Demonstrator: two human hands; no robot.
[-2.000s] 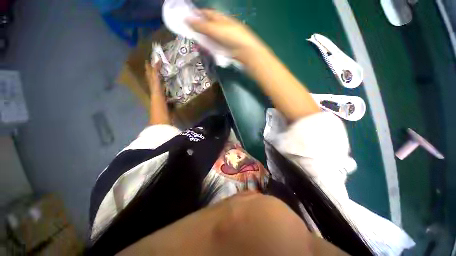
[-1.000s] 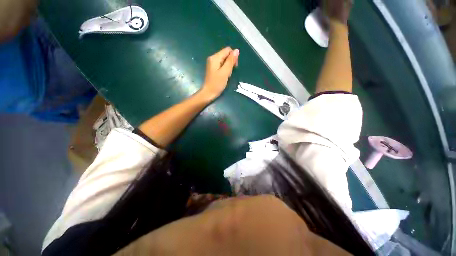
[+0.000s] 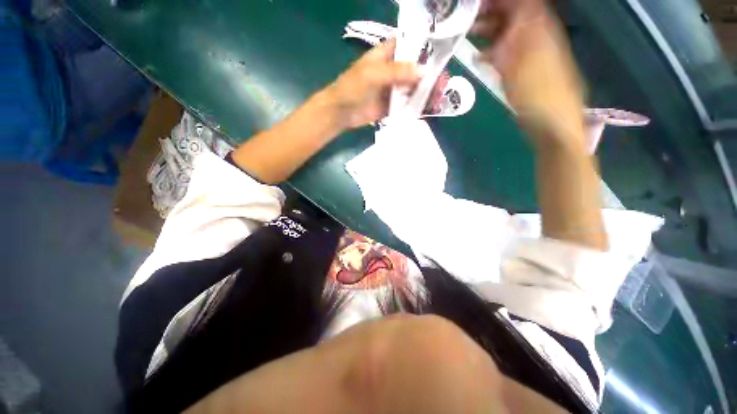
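A white housing half (image 3: 414, 50) is held up at the top of the view, its round head upward and its handle down. My left hand (image 3: 378, 85) grips the handle. My right hand (image 3: 511, 32) is blurred beside the round head; whether it touches the head or holds something is unclear. Another white housing (image 3: 455, 96) with a dark round centre lies on the table behind, partly hidden. A further white shell (image 3: 368, 31) lies farther left. A white cloth (image 3: 406, 167) is spread below my hands to the table edge.
An open brown carton (image 3: 139, 174) with heaped white housings stands at the left. A pink unit (image 3: 616, 117) lies right of my right forearm. A clear plastic box (image 3: 645, 296) is at lower right. Blue fabric (image 3: 81, 105) shows at upper left.
My left hand, earlier resting loosely over the table, has taken hold of a housing's handle. My right hand has come back inward from the table's far side. The view has shifted.
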